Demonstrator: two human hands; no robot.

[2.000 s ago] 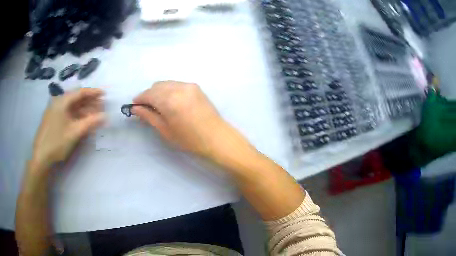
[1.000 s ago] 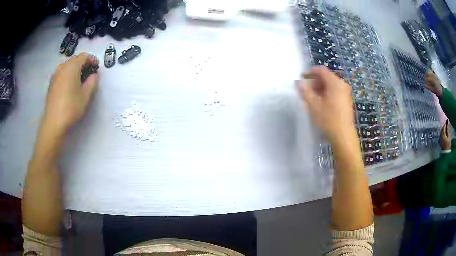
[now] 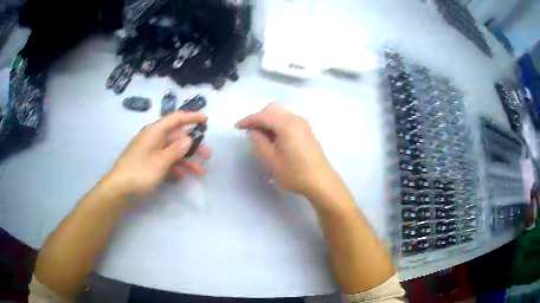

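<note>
My left hand [image 3: 160, 151] holds a black housing [image 3: 196, 139] between thumb and fingers, left of the middle. My right hand [image 3: 284, 145] is to its right, thumb and index finger near each other; blur hides whether a tiny part is between them. Three loose black housings, one of them at the left [image 3: 137, 103], lie just beyond my left hand. Behind them is the heap of black housings [image 3: 201, 41]. A faint, blurred white patch [image 3: 192, 195] shows on the table below my left hand.
A clear blister tray [image 3: 435, 201] with rows of black parts is at the right, a further tray [image 3: 502, 171] beyond it. Two white boxes [image 3: 290, 44] stand at the back. A shiny plastic bag [image 3: 26, 106] is at the left. A green sleeve [image 3: 527, 260] shows at the right edge.
My right hand has come back from the blister tray to the middle. My left hand holds a housing between its fingers, and another housing lies loose at the left. The view has shifted.
</note>
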